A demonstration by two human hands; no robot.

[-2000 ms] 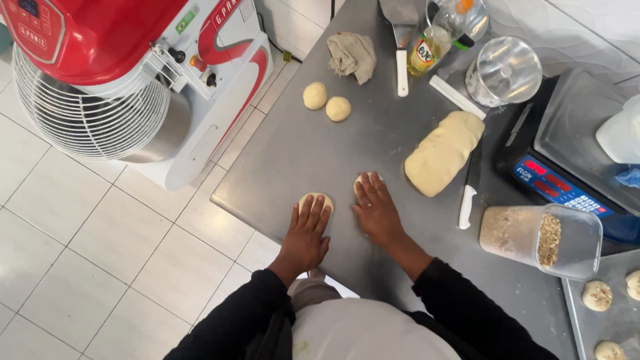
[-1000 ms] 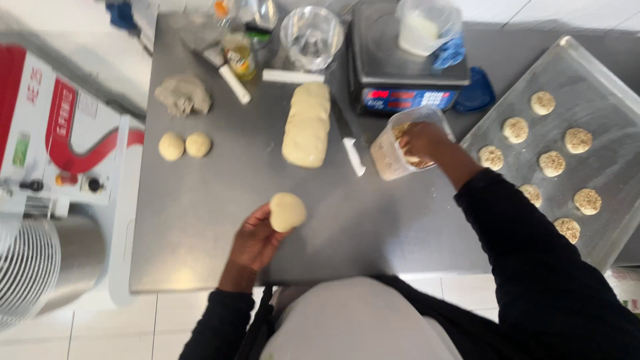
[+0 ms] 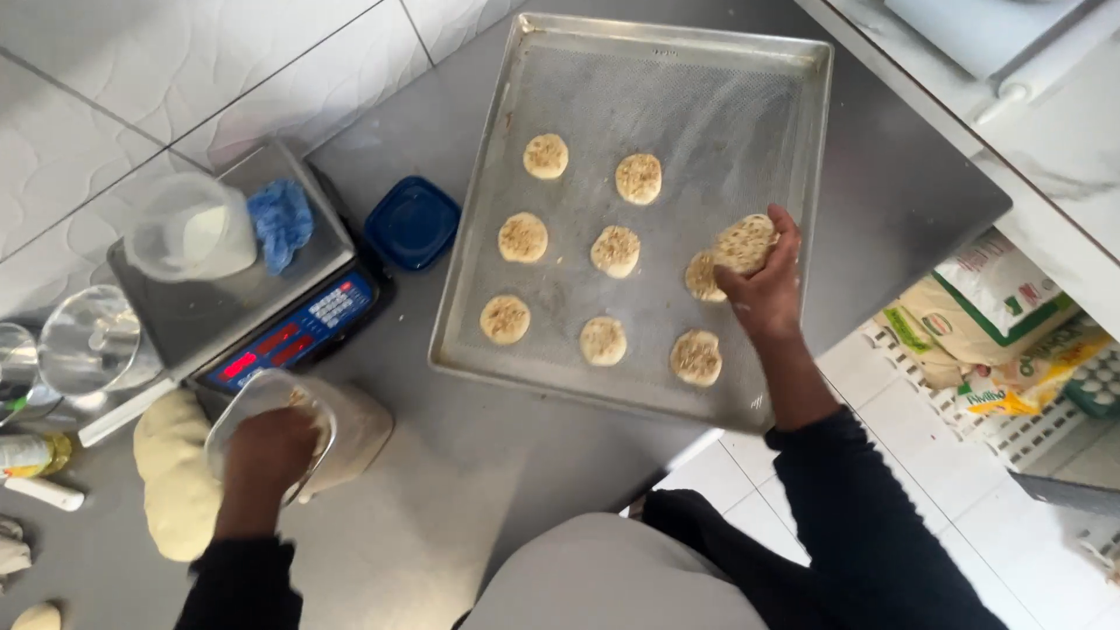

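Note:
My right hand point(image 3: 766, 280) holds a crumb-coated dough round point(image 3: 746, 244) above the right part of a perforated metal baking tray point(image 3: 665, 87). That round partly covers another coated round point(image 3: 705, 277) lying on the tray. Several more coated dough rounds point(image 3: 615, 251) lie spaced over the tray. My left hand point(image 3: 269, 455) reaches into a clear plastic container point(image 3: 350, 442) of crumbs; its fingertips are hidden, so whether it grips anything does not show. Beside the container lies a large pale piece of dough point(image 3: 178, 481).
A digital scale point(image 3: 297, 324) bears a plastic tub point(image 3: 188, 229) and a blue cloth point(image 3: 280, 223). A blue lid point(image 3: 413, 222) lies between scale and tray. Metal pans point(image 3: 90, 339), an oil bottle point(image 3: 35, 455) and a white handle point(image 3: 45, 493) are at far left.
The view has swung right. My right hand has moved from the crumb container to above the tray and now holds a coated round. My left hand, holding a plain round before, is now inside the container.

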